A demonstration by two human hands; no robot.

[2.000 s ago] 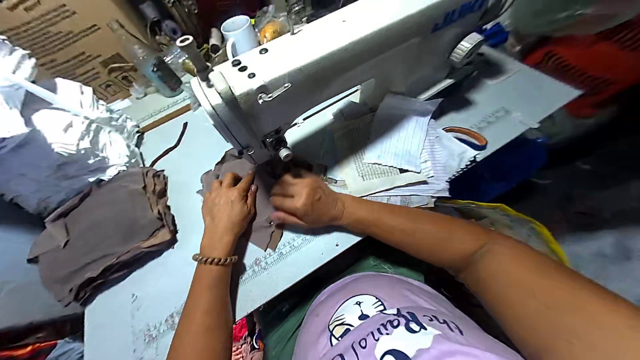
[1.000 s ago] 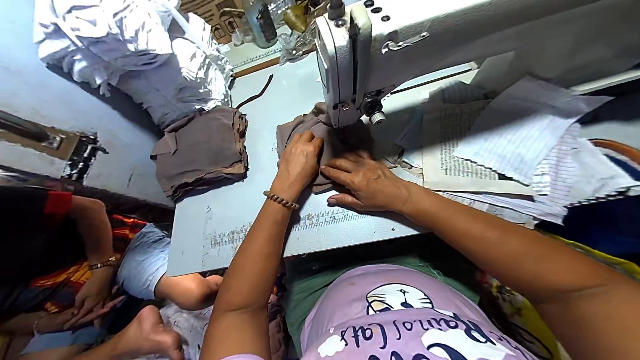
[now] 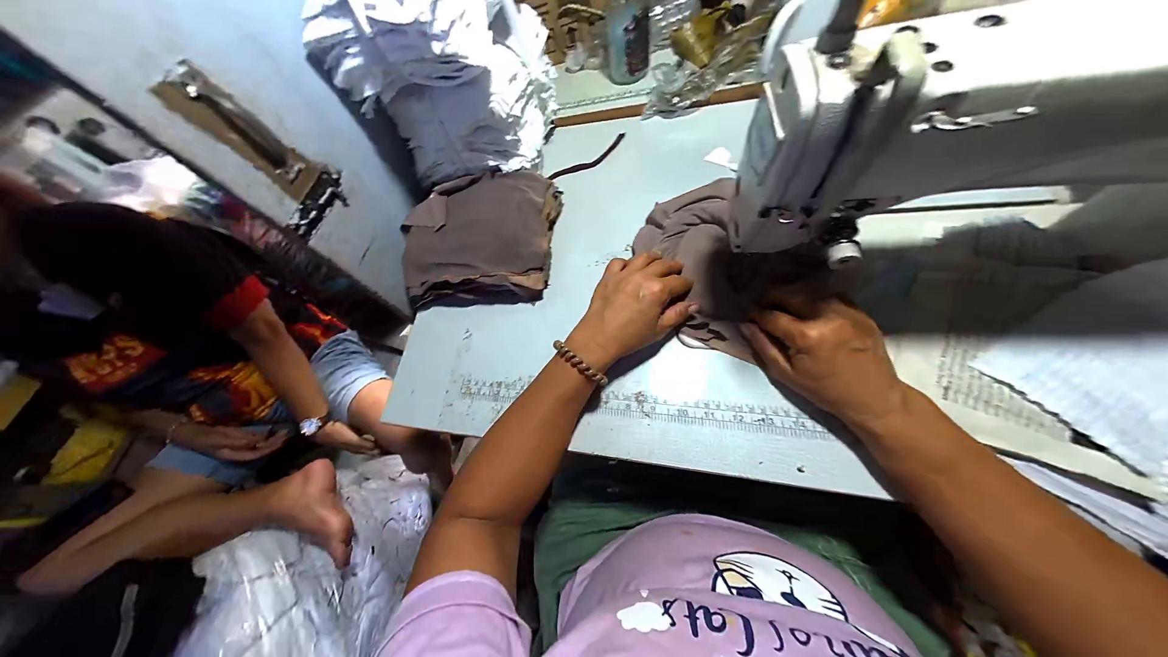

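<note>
A grayish-brown piece of fabric (image 3: 703, 233) lies bunched under the head of a white sewing machine (image 3: 821, 137), partly in its shadow. My left hand (image 3: 639, 301) rests on the fabric's left edge, palm down with fingers bent, pressing rather than clearly gripping. On the right, my right hand (image 3: 821, 347) has its fingertips at the fabric close to the needle area; shadow and the machine head hide whether they pinch it. The needle and presser foot cannot be made out. A stack of similar brown fabric pieces (image 3: 479, 233) lies to the left of my left hand.
A heap of white and gray cloth (image 3: 438, 82) stands behind the stack. A dark fabric strip (image 3: 589, 157) lies beside it. Papers and light cloth (image 3: 1077, 374) cover the table's right side. Another person (image 3: 182, 338) sits low at the left. A printed ruler (image 3: 712, 412) runs along the table's front.
The view has swung left, showing more of the seated person. My left hand has shifted toward the fabric's near left edge, away from the machine head. The fabric under the machine looks more bunched.
</note>
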